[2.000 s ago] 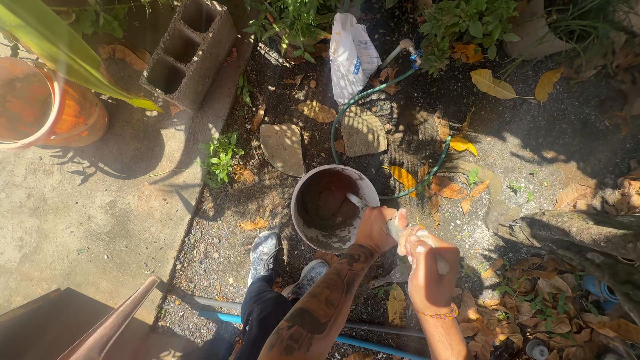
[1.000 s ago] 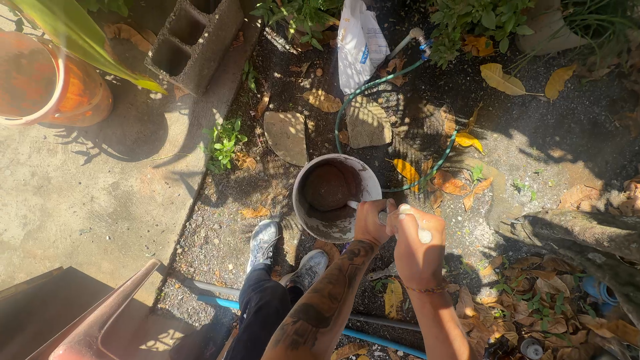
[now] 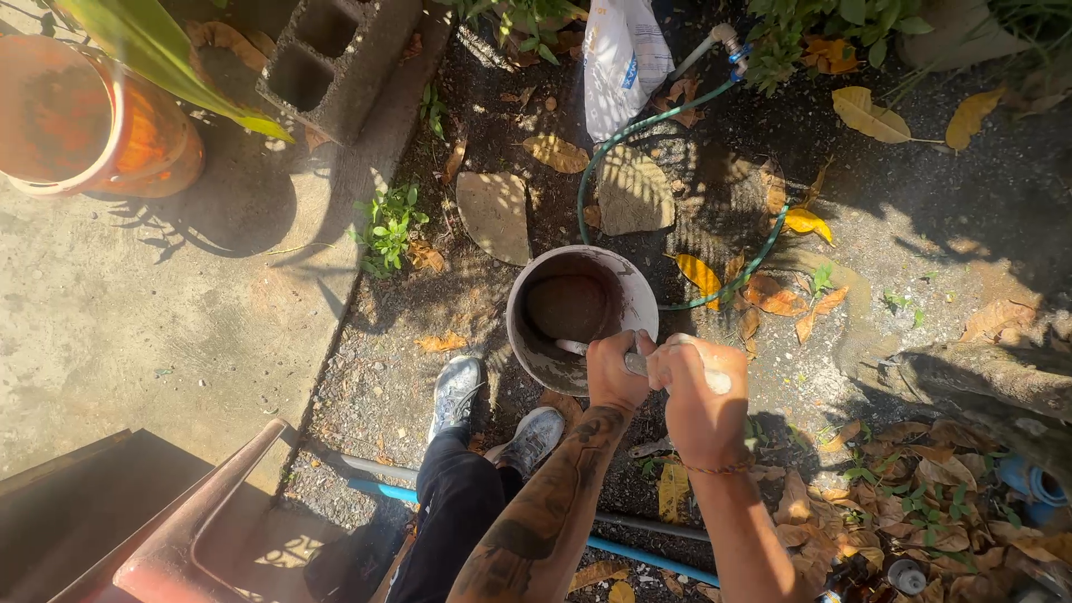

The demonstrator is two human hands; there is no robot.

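Note:
A round bucket (image 3: pixel 636 301) with a pale, smeared rim stands on the ground in front of my feet. Inside it lies a dark brown, wet-looking mix (image 3: pixel 568 306). A pale stick or handle (image 3: pixel 573 346) slants down into the bucket. My left hand (image 3: pixel 618 370) is closed around it at the bucket's near right rim. Just to the right, my right hand (image 3: pixel 699 381) grips its upper end, whose whitish tip shows between the fingers. What the stick's lower end looks like is hidden in the bucket.
Beyond the bucket lie flat stones (image 3: pixel 494 218), a green hose (image 3: pixel 584 188) and a white bag (image 3: pixel 624 75). A concrete block (image 3: pixel 368 71) and an orange pot (image 3: pixel 159 155) are at the upper left. A pink plastic chair (image 3: pixel 188 519) stands lower left; a blue pipe (image 3: pixel 653 562) runs behind my feet.
Both hands stay on the stick while its angle in the bucket shifts. Two seconds ago the right hand was lower and farther from the bucket; it is now closer beside the left.

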